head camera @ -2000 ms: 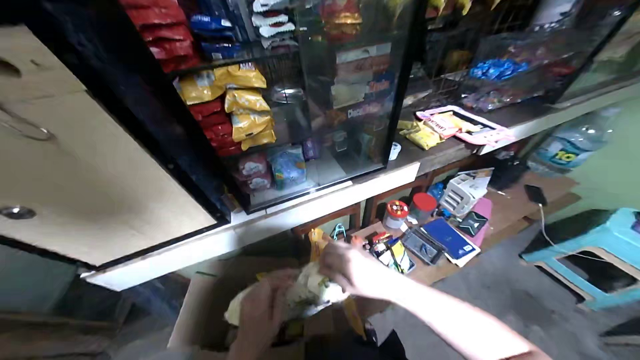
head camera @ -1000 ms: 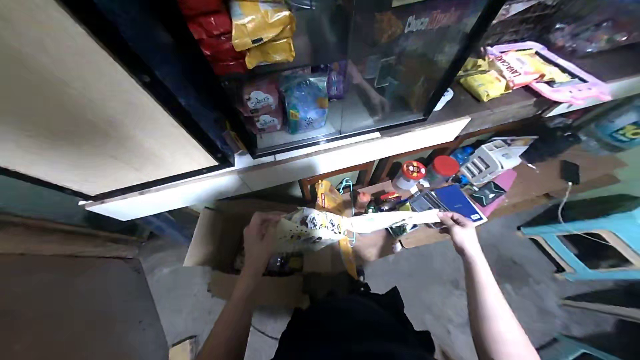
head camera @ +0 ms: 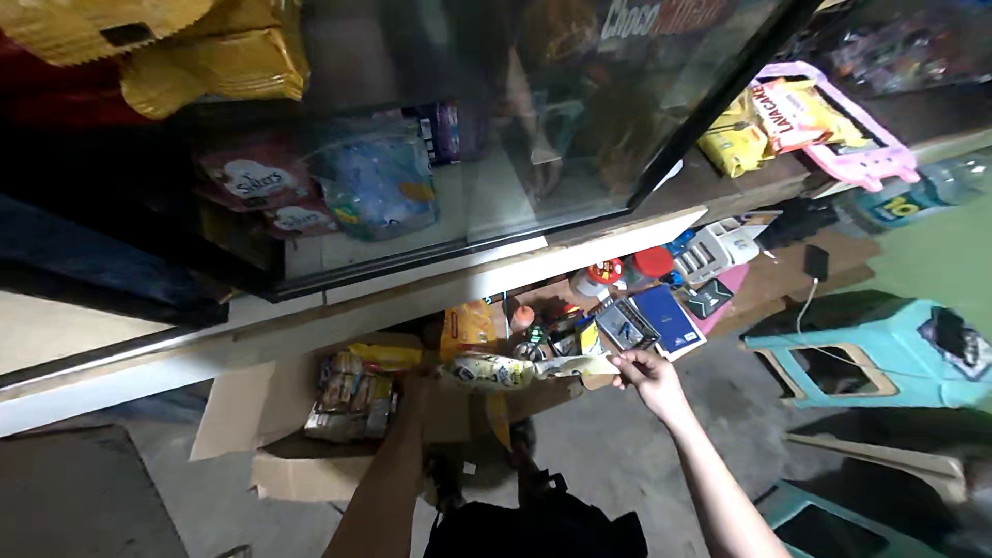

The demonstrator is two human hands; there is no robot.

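Observation:
A printed pale yellow plastic bag (head camera: 492, 371) is stretched sideways between my two hands, its right part twisted narrow. My left hand (head camera: 422, 378), dim and partly blurred, grips its left end. Thumb and fingers of my right hand (head camera: 642, 373) pinch the thin right end. Below and left of the bag, an open cardboard box (head camera: 314, 474) holds small packaged goods (head camera: 356, 399). An orange-yellow packet (head camera: 468, 329) lies just behind the bag.
A glass display case (head camera: 465, 248) with snack packs stands ahead above a white ledge (head camera: 496, 283). Beyond my right hand are a blue notebook (head camera: 668, 319), red-lidded jars (head camera: 652, 263) and a phone (head camera: 816, 262) on a low wooden bench. Teal plastic stools (head camera: 876, 353) stand at right.
Two seconds ago my hands were close together at the bunched bag; they have since moved apart, drawing it out sideways. The view has shifted closer to the case.

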